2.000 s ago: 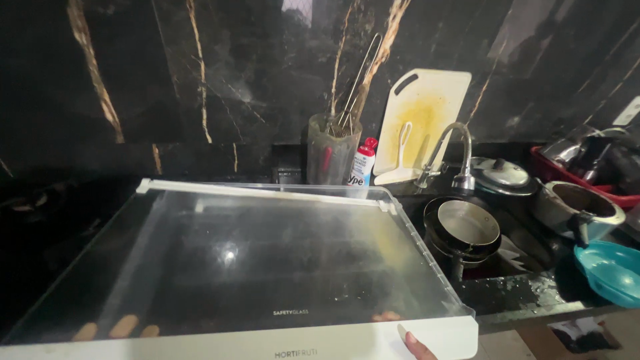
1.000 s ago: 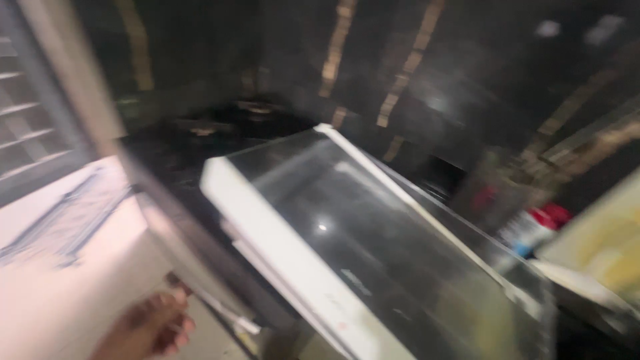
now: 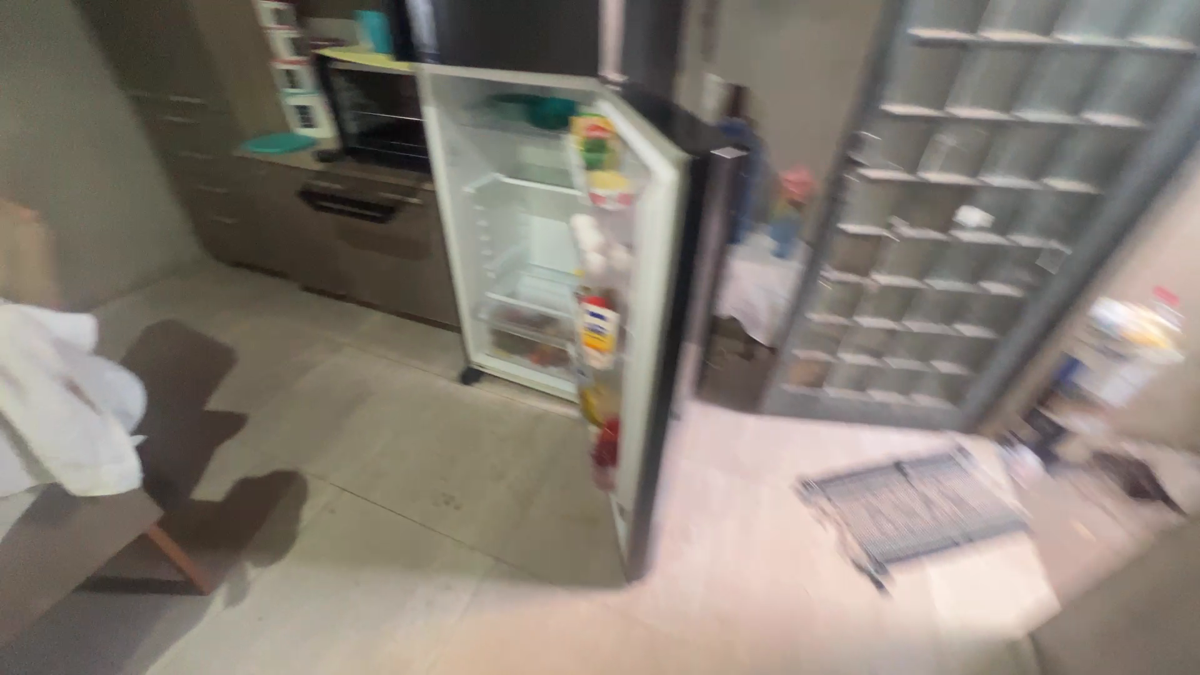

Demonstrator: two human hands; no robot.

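Neither my left hand nor my right hand shows in the head view. Ahead stands a refrigerator point(image 3: 525, 225) with its door point(image 3: 666, 356) swung wide. Inside are glass shelves, a teal bowl point(image 3: 551, 112) near the top and a drawer point(image 3: 530, 352) with blurred contents at the bottom. The door racks hold packets, white egg-like items point(image 3: 591, 246), a yellow and white carton point(image 3: 598, 333) and a red item low down. The picture is blurred by motion.
Left of the refrigerator, a brown cabinet point(image 3: 375, 253) carries a dark oven point(image 3: 384, 117). A table with white cloth point(image 3: 66, 403) stands at far left. A metal-framed glass door point(image 3: 919, 216) is at right, with a striped mat point(image 3: 914, 506) on the floor.
The view has swung from the counter to the refrigerator. The glass shelf with white trim, held by its edge two seconds ago, is out of view, as is the hand seen one second ago.
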